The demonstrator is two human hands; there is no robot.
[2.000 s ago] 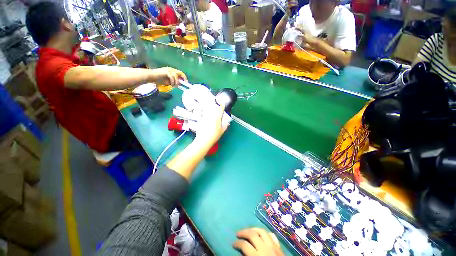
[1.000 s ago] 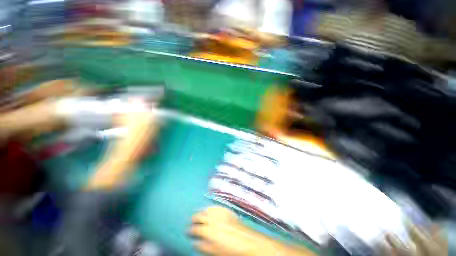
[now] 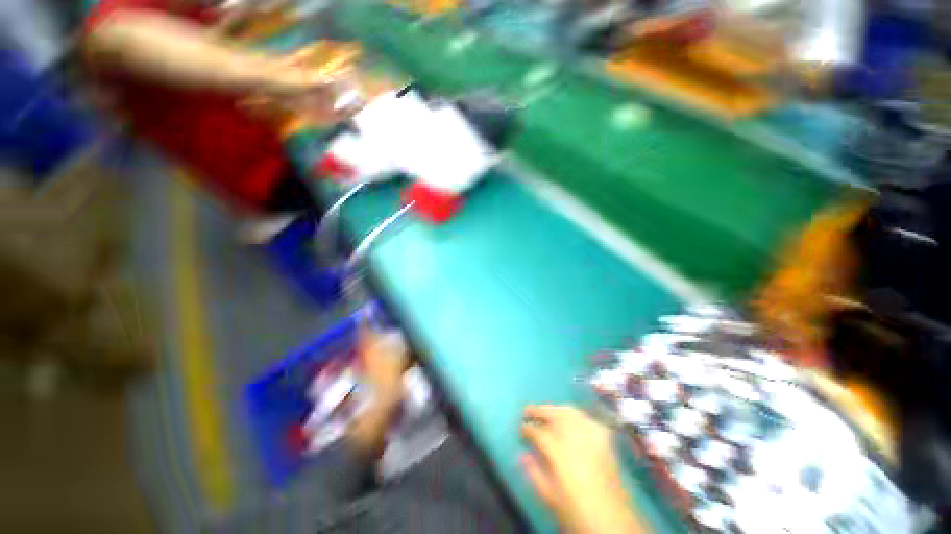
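Observation:
The picture is blurred. My left hand is down below the bench edge, at the blue basket, beside red-and-white parts; whether it grips any is unclear. My right hand rests on the green bench's near edge, left of the parts tray, with loosely bent fingers and nothing seen in it. White units with red caps and white cables stand grouped at the bench's far left. The tray holds rows of small white and dark wired parts and a pale pile.
A person in red reaches an arm toward the white units. A green conveyor belt runs behind the bench. Black shells and an orange sheet lie behind the tray. Another orange sheet lies across the belt.
My left hand has left the white units and moved down to the basket below the bench. My right hand stays at the bench's near edge. The view has swung right, then back left and down.

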